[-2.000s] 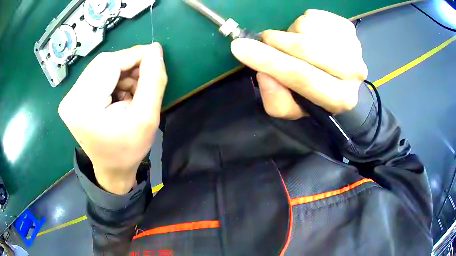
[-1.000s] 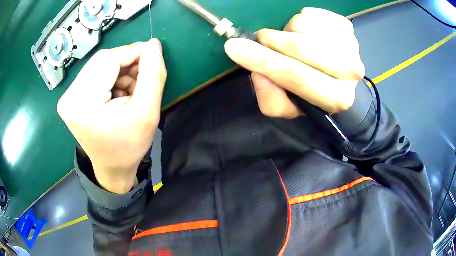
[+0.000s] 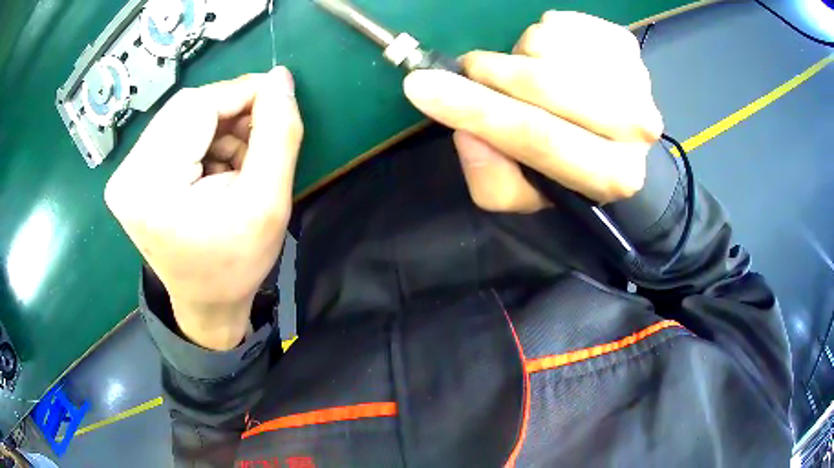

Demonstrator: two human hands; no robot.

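My left hand pinches a thin silvery solder wire between thumb and forefinger; the wire runs up toward the top edge. My right hand holds a soldering iron like a pen. Its silver barrel points up and left, and its tip is cut off by the top edge. A silver-white plate assembly with round pale discs lies on the green mat at the upper left, partly cut off by the top edge.
The green mat curves around my body, with a brown front edge. A black cord loops by my right wrist. A blue object is at the lower left. Grey floor with yellow lines shows on both sides.
My right hand and the iron have shifted slightly left and up. My left hand has moved up very slightly, still pinching the wire. The plate assembly appears slightly further left.
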